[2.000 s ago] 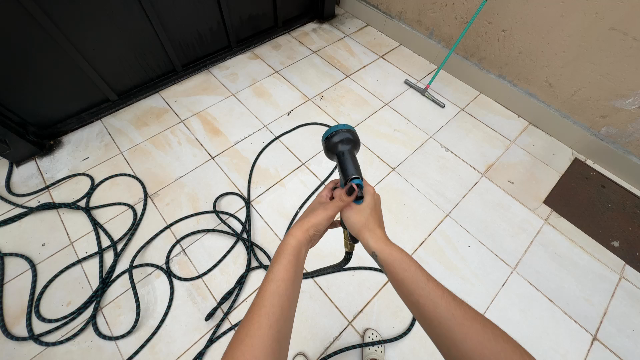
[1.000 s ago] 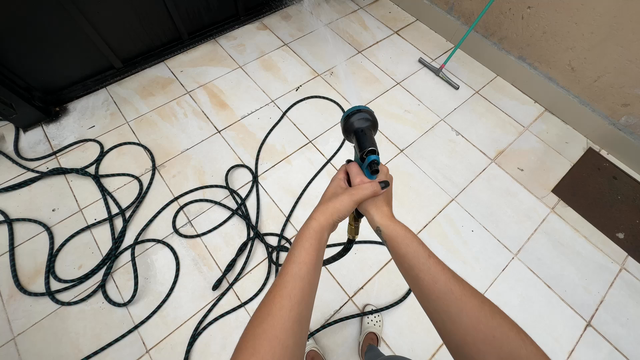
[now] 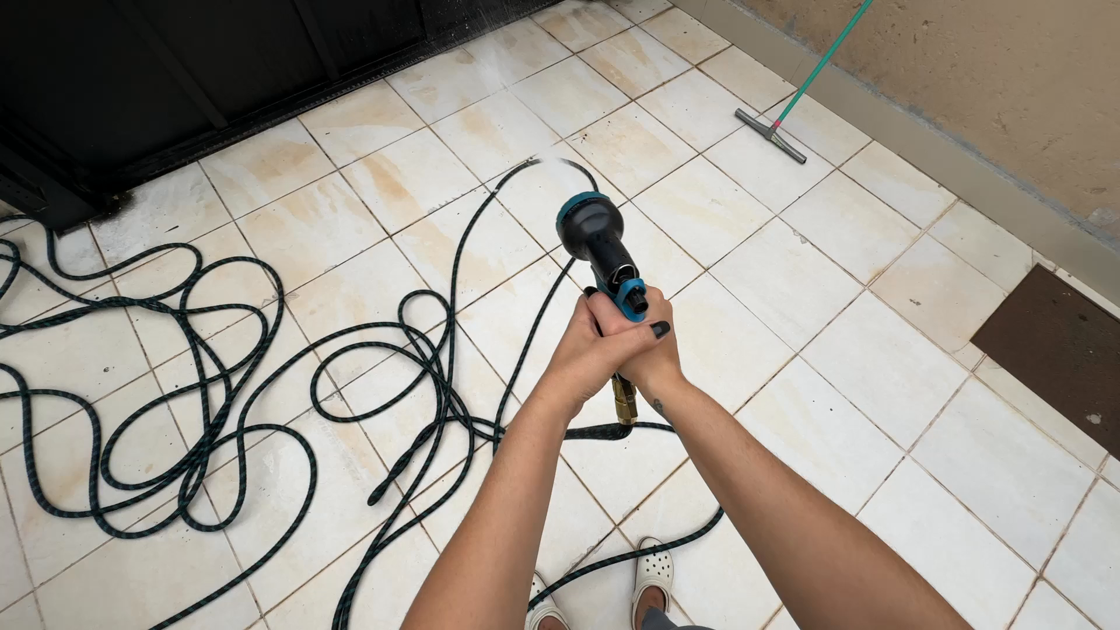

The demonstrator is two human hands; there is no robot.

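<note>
In the head view both my hands are wrapped around the handle of a black and blue hose spray nozzle (image 3: 597,229). My left hand (image 3: 591,346) overlaps my right hand (image 3: 658,350), so part of the grip is hidden. The nozzle's round head points up and to the left, with a faint spray of water in front of it. Below my hands a brass connector (image 3: 625,401) joins the nozzle to a dark fabric-covered garden hose (image 3: 452,306), which lies in loose loops on the tiles.
Tangled hose loops cover the left of the tiled floor (image 3: 884,350). A black metal gate (image 3: 210,79) stands at the upper left. A floor squeegee (image 3: 770,136) with a green pole is by the wall at upper right. A brown metal plate (image 3: 1059,350) lies right; white clogs (image 3: 653,573) are below.
My left hand has closed more fully over my right hand on the nozzle's handle since two seconds ago. A faint spray now shows beyond the nozzle's head.
</note>
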